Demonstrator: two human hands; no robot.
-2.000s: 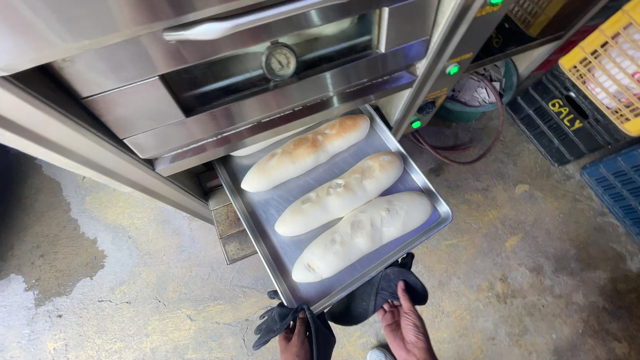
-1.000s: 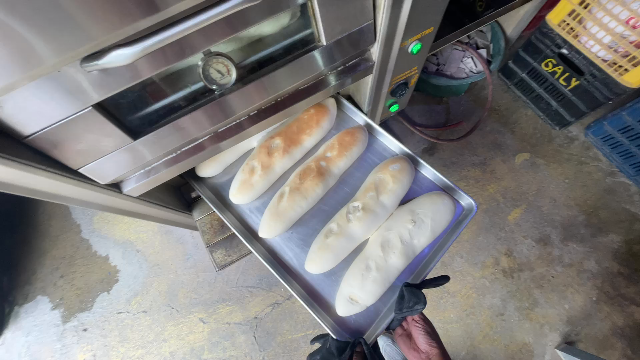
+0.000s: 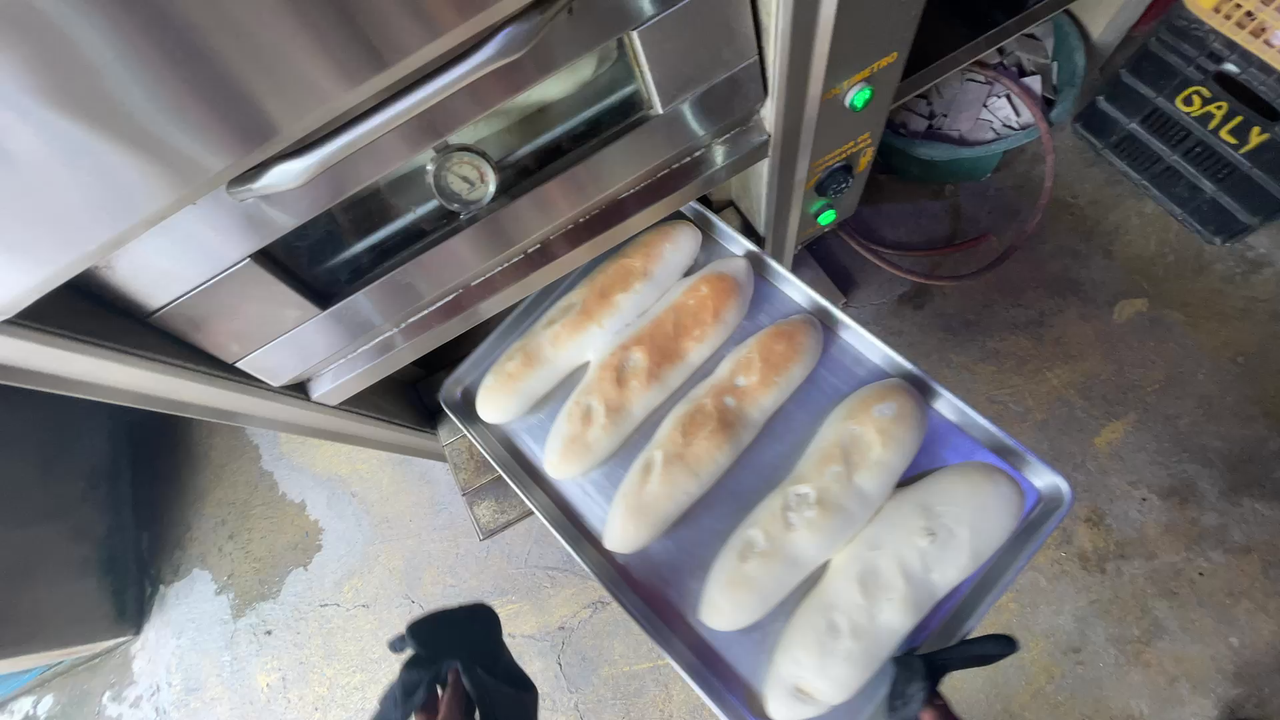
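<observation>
A metal baking tray juts out from under the steel oven door, carrying several long bread loaves. Those nearest the oven are browned on top; the loaf at the near end is pale. My right hand, mostly out of frame, grips the tray's near edge through a black glove or cloth. My left hand is off the tray, over the floor to its left, holding another black glove or cloth.
An oven control panel with green lights stands right of the door. Beyond it are a green tub of scraps, a reddish hose and a black plastic crate. Small tiled pieces show beneath the tray's left side. A dark object stands far left.
The tray has come farther out of the oven, showing more loaves. My left hand has left its near edge and moved left with the black cloth or glove.
</observation>
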